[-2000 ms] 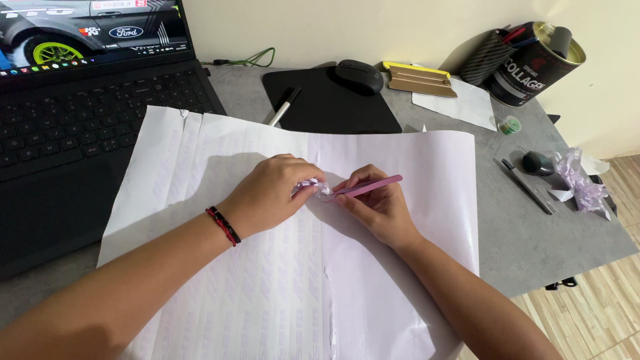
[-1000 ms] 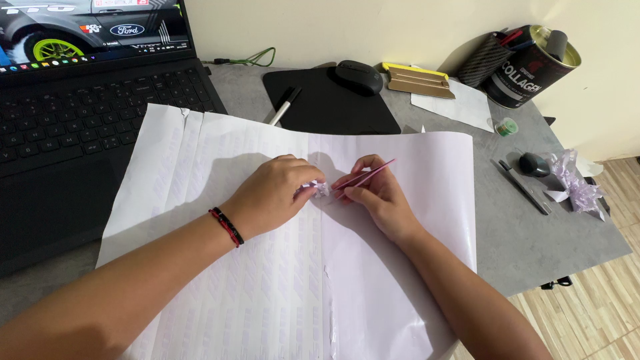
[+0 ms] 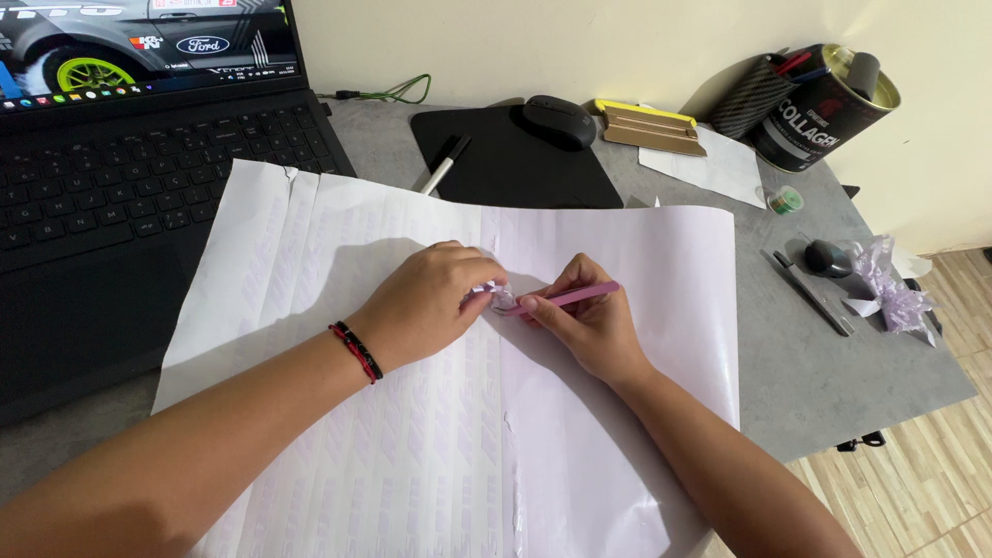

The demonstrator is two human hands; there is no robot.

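Over the middle of a large white and pale lilac sheet (image 3: 403, 434), my left hand (image 3: 434, 302) pinches a small crumpled lilac-and-white scrap (image 3: 487, 287) between thumb and fingers. Close on its right, my right hand (image 3: 589, 318) holds pink tweezers (image 3: 581, 294) like a pen, with their tips at the scrap's right side. Part of the scrap is hidden by my left fingers. Lettering in pale lilac strips covers the sheet's left part, and a torn edge runs down its middle.
A laptop (image 3: 116, 163) stands at left. Behind the sheet are a mouse pad (image 3: 504, 170), a marker (image 3: 446, 165), a mouse (image 3: 559, 122) and a yellow-edged tool (image 3: 651, 128). To the right are a pen cup (image 3: 752, 97), a black tub (image 3: 806, 124), a pen (image 3: 814, 298) and crumpled lilac film (image 3: 891, 294).
The tweezers in my right hand have changed their tilt and now lie flatter than one second ago. My left hand stays in nearly the same place with the scrap.
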